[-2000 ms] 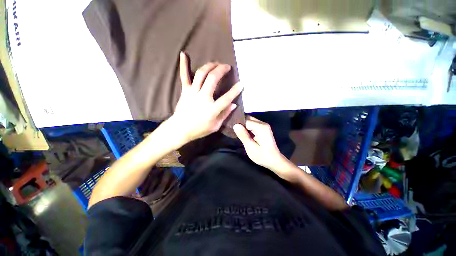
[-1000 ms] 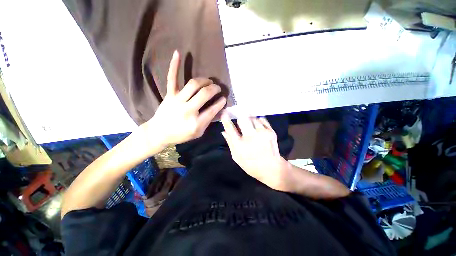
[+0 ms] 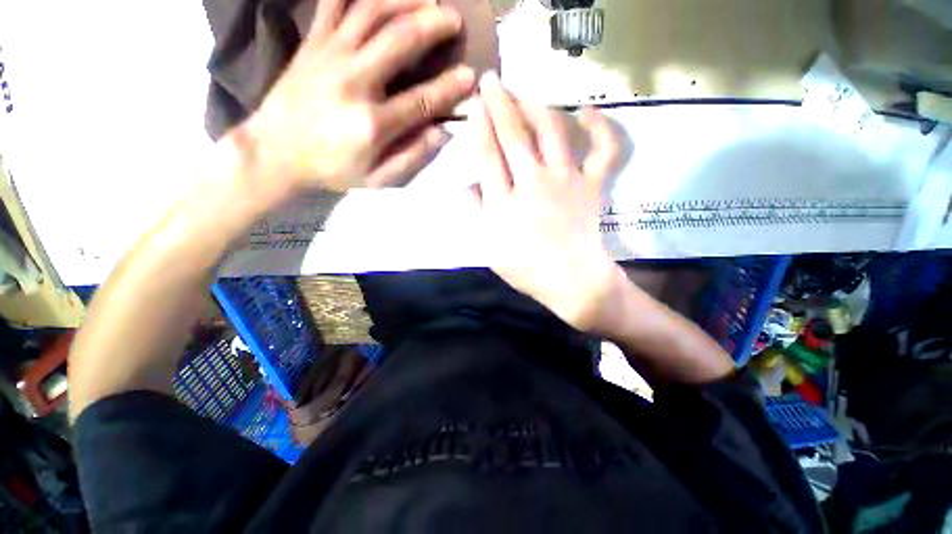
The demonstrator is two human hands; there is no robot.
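Observation:
The brown cloth lies on the white machine bed at the top left and runs out of the picture at the top. My left hand lies over the cloth with fingers spread, pressing on it near its right edge. My right hand lies on the bed just right of it, its fingertips reaching the cloth's lower right edge by my left index finger. Whether my right fingers pinch the edge cannot be told. A knurled silver knob is above my right hand. The needle is not visible.
A printed ruler strip runs along the bed's front edge. Blue crates stand below the table at both sides of my lap. A tan woven pad is at the left crate. A white paper lies at the upper right. A red-orange stool is at far left.
The cloth and both hands have moved up and away from the table's front edge. The knurled knob has come into view, and the ruler strip now also shows at the left.

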